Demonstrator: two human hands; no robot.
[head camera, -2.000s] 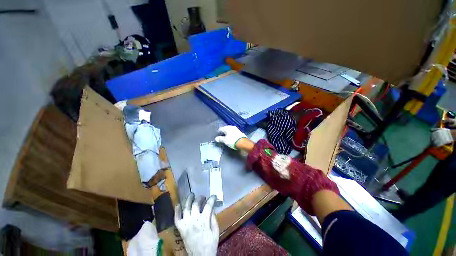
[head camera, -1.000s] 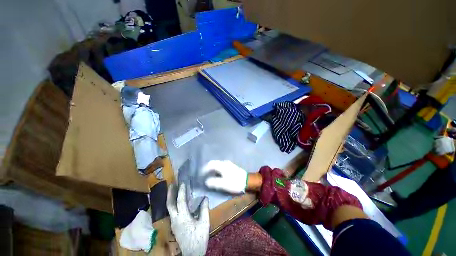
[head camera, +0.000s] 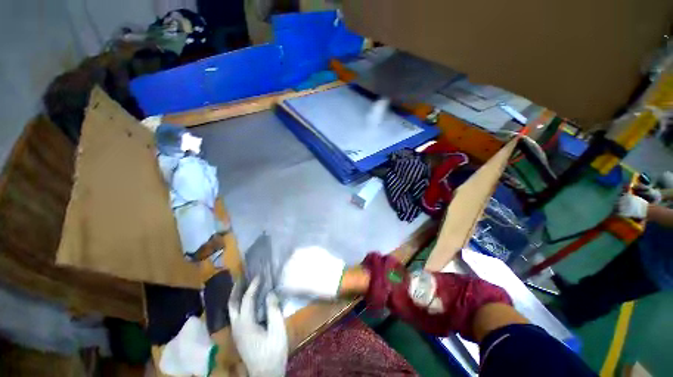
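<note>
A thin grey metal plate (head camera: 260, 259) stands tilted at the table's front left. My left hand (head camera: 258, 335), in a white glove, grips its lower end. My right hand (head camera: 313, 272), in a white glove with a green cuff edge, lies close against the plate's right side. Its fingertips are blurred and partly hidden, so its hold cannot be told. A small box-like silver-white part (head camera: 367, 194) lies on the grey metal tabletop (head camera: 258, 166), beside the striped cloth.
Blue-edged sheets (head camera: 347, 121) are stacked at back; a blurred pale shape shows over them. Striped cloth (head camera: 406, 184) and red cloth (head camera: 445, 177) lie right. Pale rags (head camera: 193, 202), dark pads (head camera: 218, 298) and a white glove (head camera: 186, 350) line the left edge. Cardboard flaps (head camera: 122, 199) flank the table. Another person's gloved hand (head camera: 632, 206) shows far right.
The flat strip seen mid-table one second ago is gone from there. A blurred pale shape now shows over the blue-edged stack. Both hands remain at the plate. The view has shifted slightly.
</note>
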